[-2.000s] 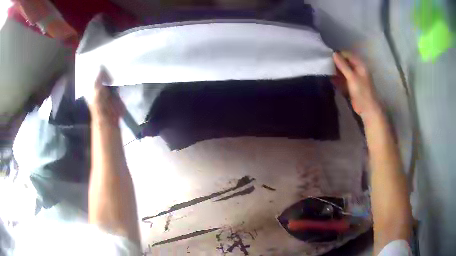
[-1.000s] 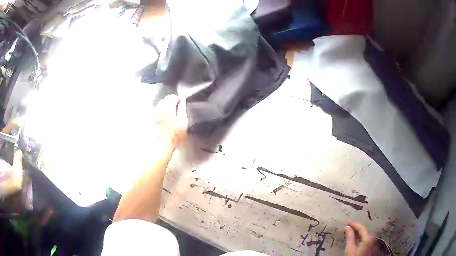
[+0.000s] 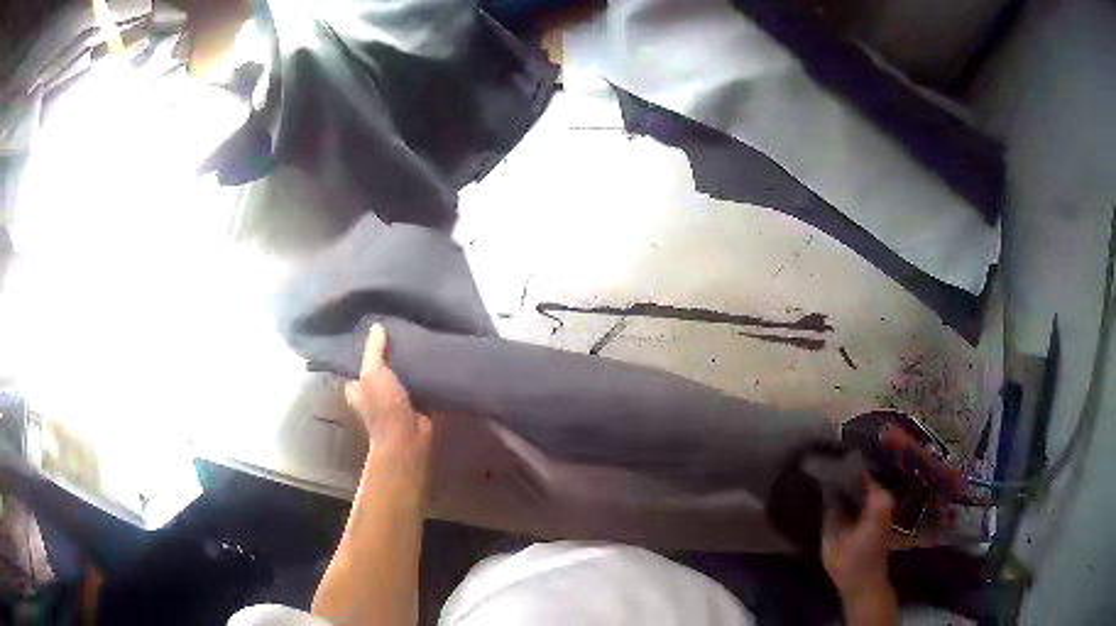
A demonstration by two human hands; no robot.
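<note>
A dark grey panel [image 3: 587, 410] lies along the front of the pressing table [image 3: 575, 232], its left part folded or bunched. My left hand [image 3: 389, 397] grips its upper left edge. My right hand [image 3: 859, 532] is blurred at the panel's right end, with dark cloth at the fingers. The steam iron [image 3: 900, 459] stands just behind and right of my right hand, partly hidden and blurred.
Crumpled dark grey cloth [image 3: 367, 110] lies at the back left. A white, grey and purple panel [image 3: 844, 159] lies flat at the back right. Blue and pale lines trail right of the iron. The left side is glaringly bright.
The view has shifted. A grey panel now lies stretched across the front of the table between my hands. My right hand, earlier empty over the table, is now at its right end.
</note>
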